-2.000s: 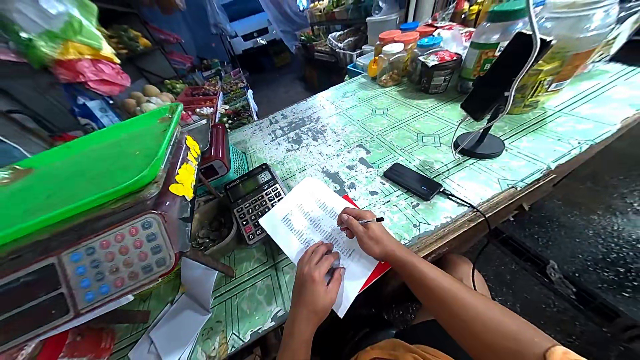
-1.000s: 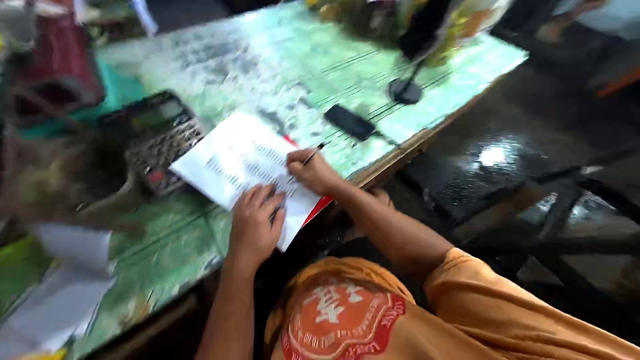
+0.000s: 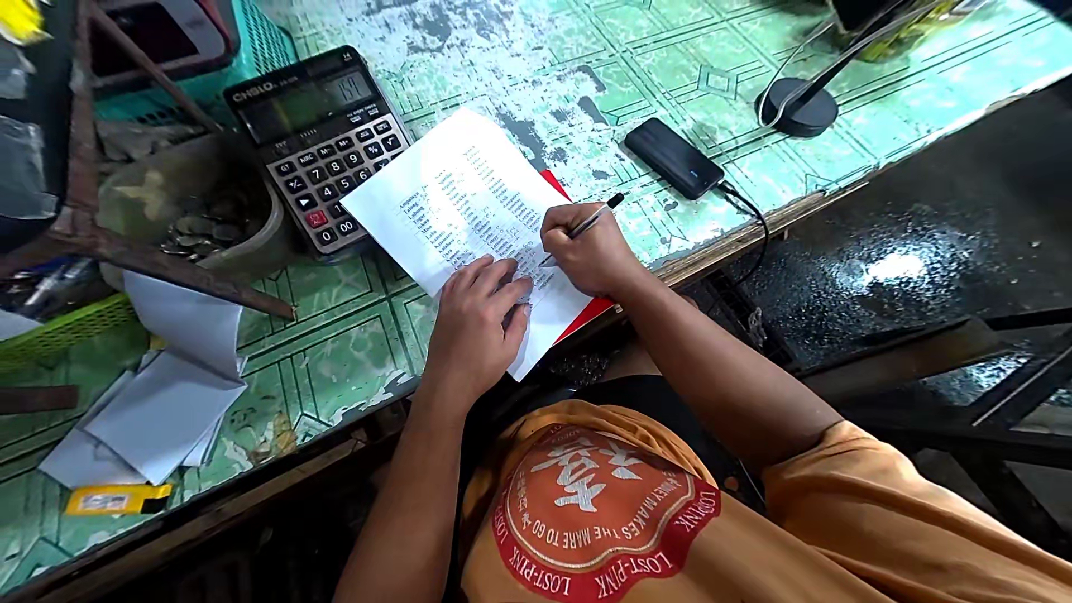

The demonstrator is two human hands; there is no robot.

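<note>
A white sheet of paper (image 3: 469,197) with rows of writing lies at a slant over a red folder or sheet (image 3: 586,318), of which only the edges show. Near the lower right of the paper, my right hand (image 3: 590,247) holds a pen (image 3: 596,215), its tip on or close to the page. My left hand (image 3: 486,314) rests flat on the paper's lower part, fingers slightly spread, holding nothing. A desktop calculator (image 3: 322,155) touches or lies just under the paper's left corner.
A phone or power bank (image 3: 674,157) with a cable lies right of the paper, near a black stand base (image 3: 796,106). On the left are a tub of coins (image 3: 201,226), a rusty metal frame (image 3: 184,272), loose white papers (image 3: 172,410) and a yellow packet (image 3: 117,500). The worn green tabletop (image 3: 335,343) has a wooden edge.
The view has tilted down a lot from two seconds ago. Both hands stay on the paper, the pen still in my right hand.
</note>
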